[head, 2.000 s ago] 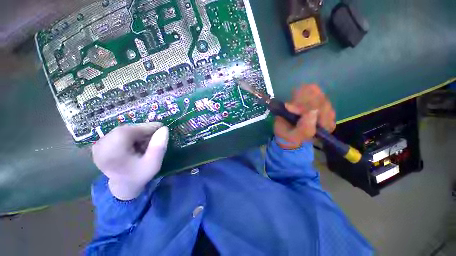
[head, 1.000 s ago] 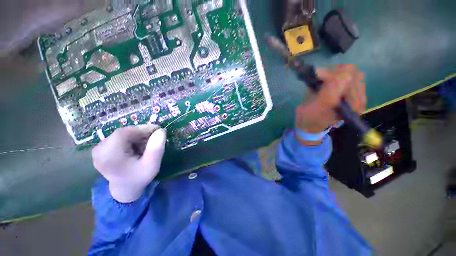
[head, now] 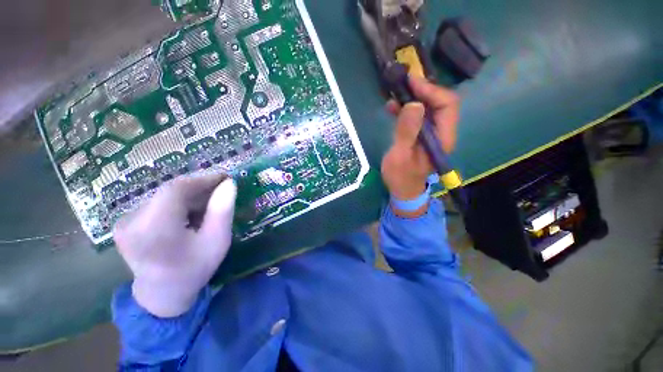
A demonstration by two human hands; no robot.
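A large green circuit board (head: 218, 109) with a white border lies on the green mat. My left hand (head: 178, 236), in a white glove, is over its lower edge with thumb and fingers pinched; a thin strand of solder wire (head: 36, 240) trails out to the left. My bare right hand (head: 418, 138) holds the dark blue soldering iron (head: 435, 149) by its handle, right of the board. The iron's front end is at the stand (head: 391, 29) and the yellow sponge (head: 409, 59), which it partly covers; its tip cannot be made out.
A dark rounded block (head: 461, 49) lies right of the sponge. The green mat (head: 567, 65) ends in a yellow edge. Below it, at the right, stands an open black equipment box (head: 538, 211). A blurred greyish shape (head: 65, 43) covers the upper left corner.
My right hand has moved the iron from the board's right part to the sponge and stand. My gloved left hand has shifted slightly over the board. The view has shifted, so the board sits further left.
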